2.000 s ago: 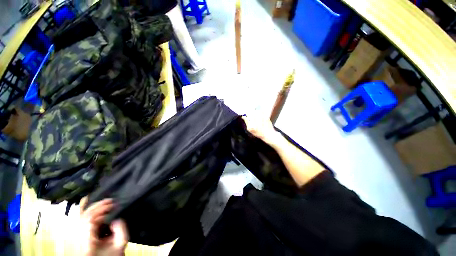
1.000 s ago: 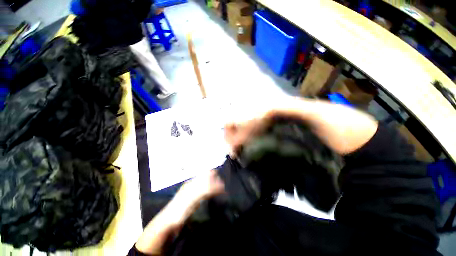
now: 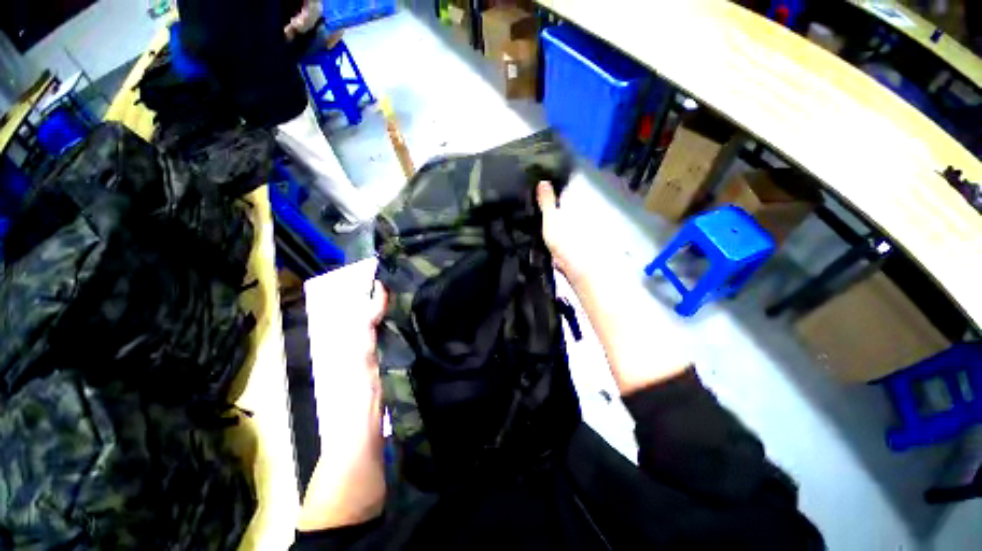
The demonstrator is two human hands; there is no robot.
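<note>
A camouflage backpack [image 3: 474, 291], right side out, stands upright in front of my chest. Its black back panel and shoulder straps face me, and its top points away. My right hand [image 3: 558, 231] grips its right side near the top. My left hand [image 3: 377, 323] holds its left side; the fingers are mostly hidden behind the bag. A thin black strap end hangs at the bag's right side. The pale white board [image 3: 339, 307] shows behind my left hand, partly covered by the bag and arm.
Camouflage bags [image 3: 118, 323] are piled on the left table [image 3: 262, 431]. A person [image 3: 242, 65] is at the upper left by a blue stool [image 3: 336, 81]. A wooden pole [image 3: 396, 138] lies beyond the bag. A blue stool [image 3: 716, 250], blue bin [image 3: 590, 95] and cardboard boxes [image 3: 872, 323] are at the right.
The bag was black side out, then bunched up between both hands; now it is camouflage side out and upright. My hands have moved apart to its two sides.
</note>
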